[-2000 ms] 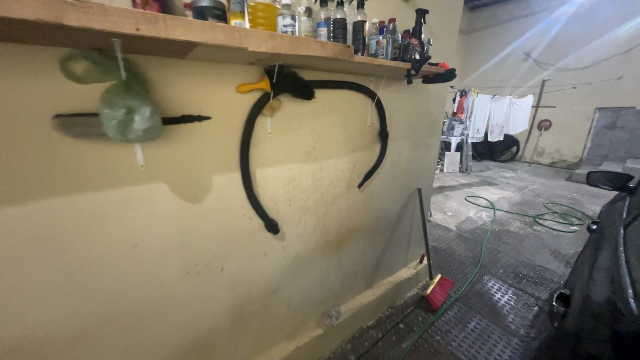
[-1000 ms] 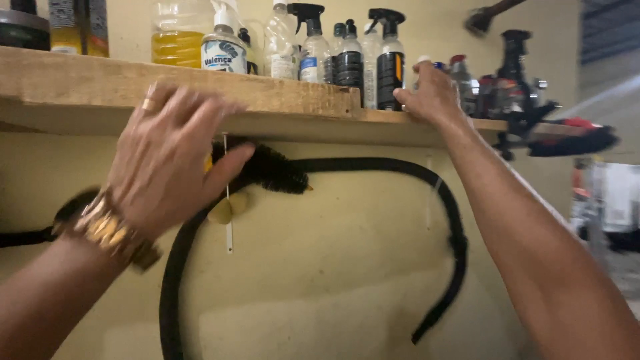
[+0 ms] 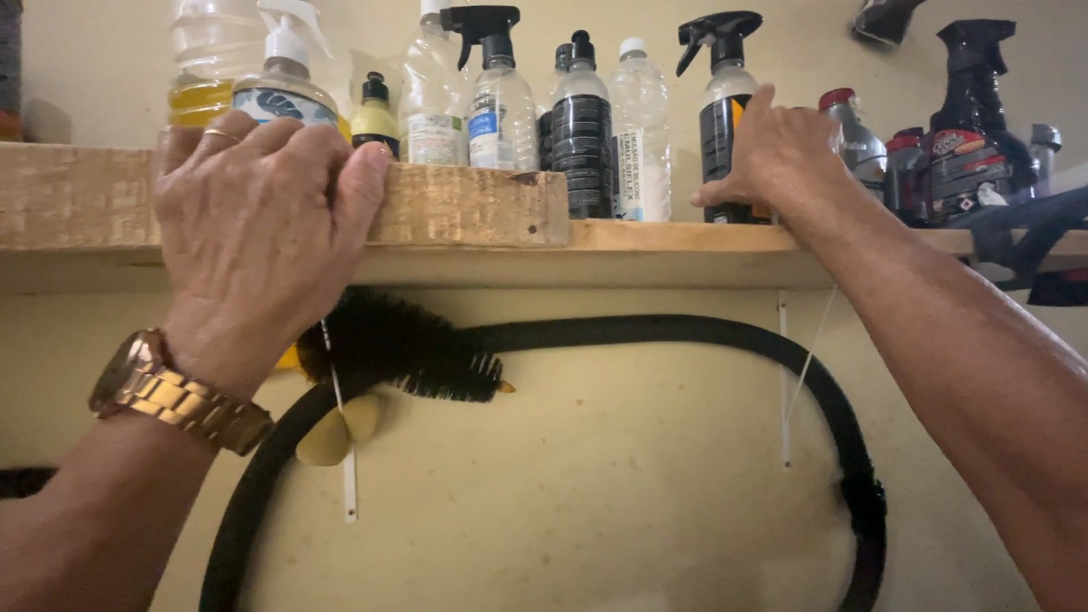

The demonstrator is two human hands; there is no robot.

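Note:
My left hand [image 3: 255, 212], with a gold watch at the wrist, rests over the front edge of the wooden shelf [image 3: 476, 204], in front of a pump bottle [image 3: 285, 85]. Its fingertips are hidden. At the right, my right hand [image 3: 773, 161] is at a spray bottle [image 3: 721, 127] with a black trigger head and black label, thumb and fingers around its right side; whether the grip is firm I cannot tell. To its left stand a clear bottle with a white cap [image 3: 642, 127], a black-labelled bottle [image 3: 582, 144] and a clear spray bottle [image 3: 501, 110].
Under the shelf hang a black hose [image 3: 629, 330] and a black bristle brush [image 3: 399, 348], beside white metal brackets [image 3: 784, 382]. A dark spray bottle [image 3: 969, 136] and small red-capped bottles [image 3: 858, 140] stand right. Black straps [image 3: 1028, 238] drape over the shelf's right end.
The view has moved much closer to the shelf. Both hands, out of view at first, have come up to it. My left hand has come down onto the edge; my right hand has moved to the black-labelled spray bottle.

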